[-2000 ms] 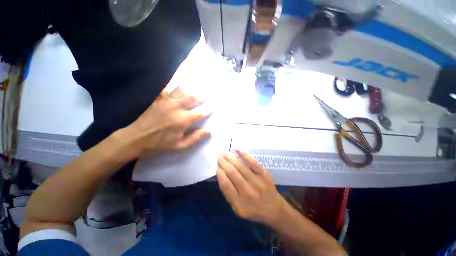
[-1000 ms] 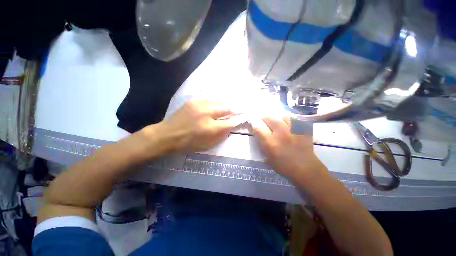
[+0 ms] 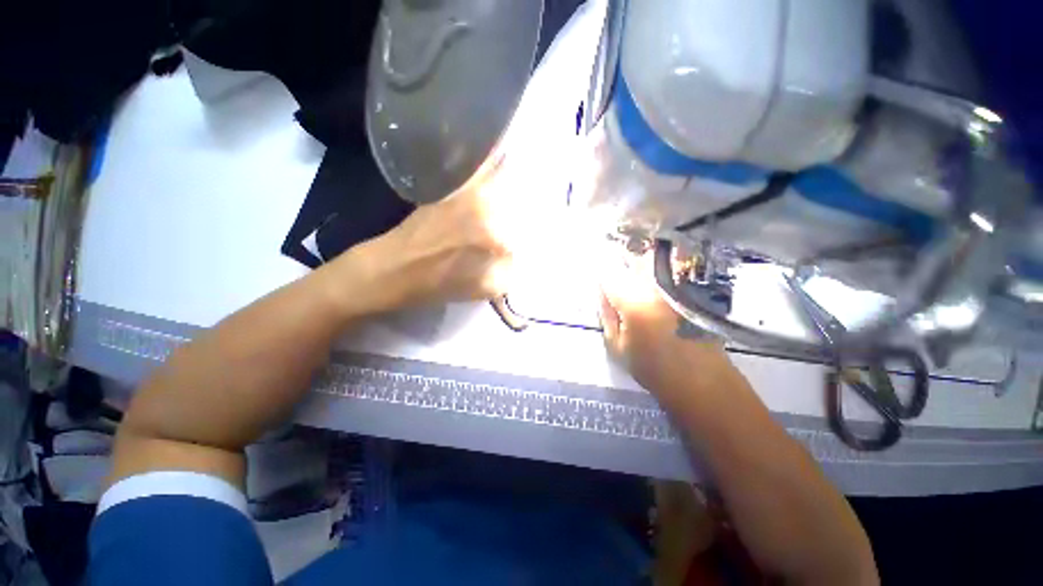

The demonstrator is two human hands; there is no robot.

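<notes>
A white panel (image 3: 547, 97) runs up the table left of the machine head, washed out by glare near the needle. Black cloth (image 3: 357, 189) lies to its left. My left hand (image 3: 452, 246) is on the fabric left of the needle, its fingertips lost in the glare. My right hand (image 3: 643, 315) is beside the needle area, partly behind the machine head (image 3: 743, 92); its fingers are washed out. Whether either hand grips the fabric cannot be told. The needle and presser foot are hidden by glare.
Shears (image 3: 875, 401) lie on the table right of my right hand, partly behind a shiny metal loop. A grey oval fitting (image 3: 452, 97) hangs above my left hand. The ruler-marked edge (image 3: 492, 401) runs in front. Cut pieces (image 3: 52, 252) hang at the far left.
The view has moved closer around the machine head. Both hands came together near the needle, and now stand slightly further apart. The white panel has moved up and away from the front edge.
</notes>
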